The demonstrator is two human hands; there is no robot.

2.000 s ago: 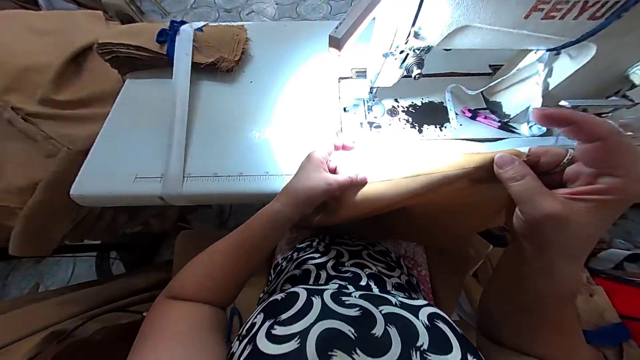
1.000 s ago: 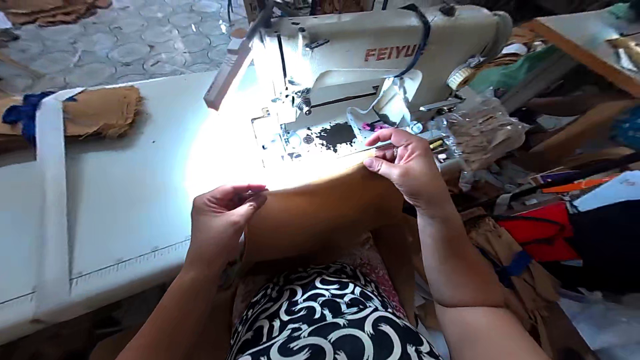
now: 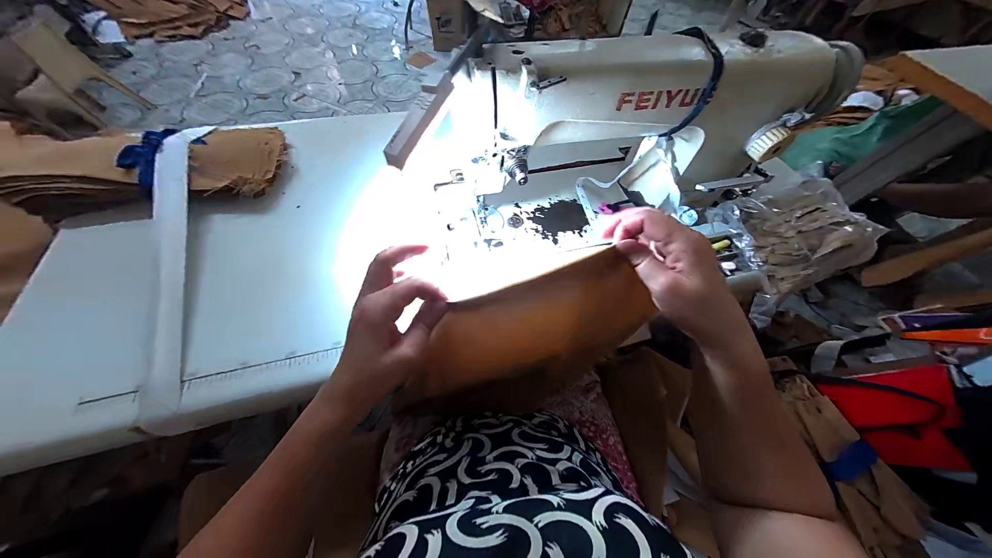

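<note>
A piece of brown fabric point(image 3: 535, 325) hangs between my two hands, its upper edge stretched along the front of the sewing table. My left hand point(image 3: 387, 318) pinches the left end of that edge between thumb and fingers. The right end is pinched by my right hand point(image 3: 666, 263), close to the pink item lying by the machine. Just beyond the fabric stands a white Feiyue industrial sewing machine point(image 3: 604, 101), its needle area brightly lit. Glare hides part of the table around the needle, and the lower part of the fabric falls into shadow above my lap.
On the white table point(image 3: 256, 263) at left lies a stack of brown fabric pieces point(image 3: 232, 159) tied with blue cloth, and a white strip point(image 3: 170, 271) runs to the front edge. Right of the machine are a plastic bag of fabric pieces point(image 3: 806, 232) and a red cloth point(image 3: 899, 411).
Both hands hold the fabric edge throughout; more of its brown face now shows between them. The view has swung to the right since the oldest frame.
</note>
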